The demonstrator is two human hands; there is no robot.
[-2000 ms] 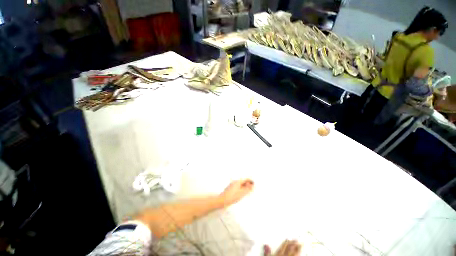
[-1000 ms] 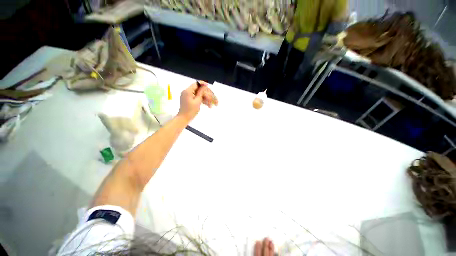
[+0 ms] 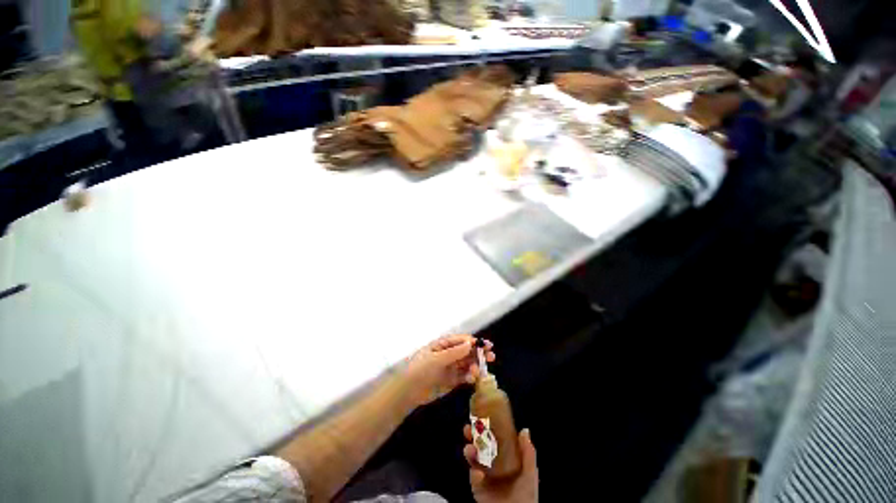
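An amber glue bottle (image 3: pixel 499 432) with a pale nozzle and a white label is held tilted slightly, nozzle up, just off the table's front edge. My right hand (image 3: pixel 506 481) is wrapped around its lower body, partly cut off by the bottom edge. My left hand (image 3: pixel 447 365) is at the nozzle tip, its fingers closed on a small black piece (image 3: pixel 479 343) there. Whether that piece sits on the nozzle or only touches it is too small to tell.
The white table (image 3: pixel 265 255) curves across the view. It bears brown panels (image 3: pixel 427 123), a grey sheet (image 3: pixel 526 241) and a blurred small bottle (image 3: pixel 76 196) at far left. A person in yellow (image 3: pixel 108 49) stands behind. Dark floor lies right of the table edge.
The view has swung right. My left hand has come back from the table's far side to the bottle nozzle. The amber bottle now shows in my right hand.
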